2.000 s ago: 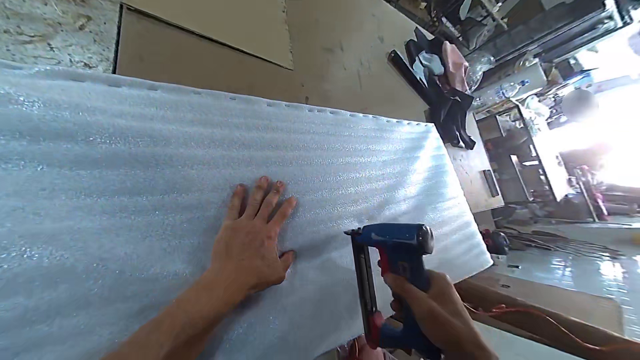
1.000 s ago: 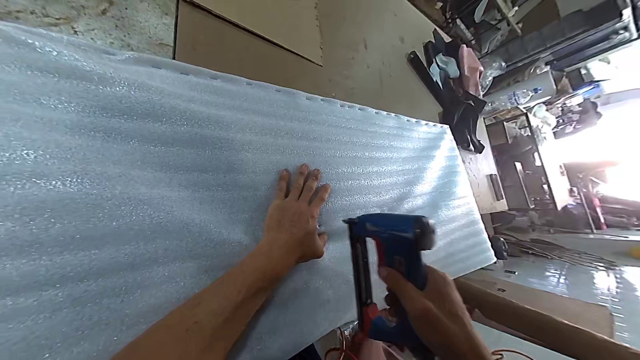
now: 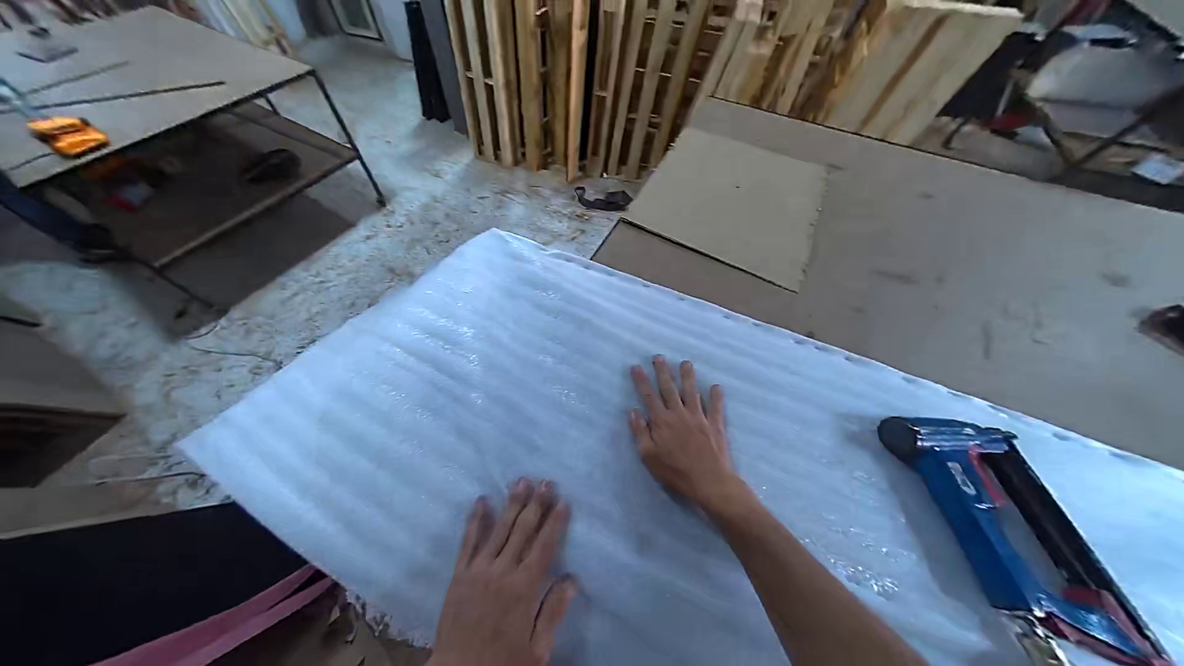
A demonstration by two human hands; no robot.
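Note:
White foam sheeting [image 3: 398, 407] covers a long flat panel, with a row of small dents along its far edge. My left hand [image 3: 509, 583] lies palm down on the foam near its front edge, fingers spread. Farther in and to the right, my right hand [image 3: 684, 444] rests flat on the same sheet, fingers apart and holding nothing. A blue pneumatic stapler [image 3: 980, 518] with a black magazine and red parts lies on its side on the foam, right of my right hand, with a metal fitting at its handle end.
Behind the panel is a wide brown work table [image 3: 962, 250] with a loose piece of board [image 3: 740, 203] on it. Wooden slats [image 3: 564, 83] stand beyond. Another table [image 3: 176, 55] at upper left carries an orange tool [image 3: 69, 136]. Sawdust and a cable lie on the floor [image 3: 305, 324].
The view has swung strongly left. My right hand has let go of the stapler, which now lies on the foam, and presses flat on the sheet beside my left hand.

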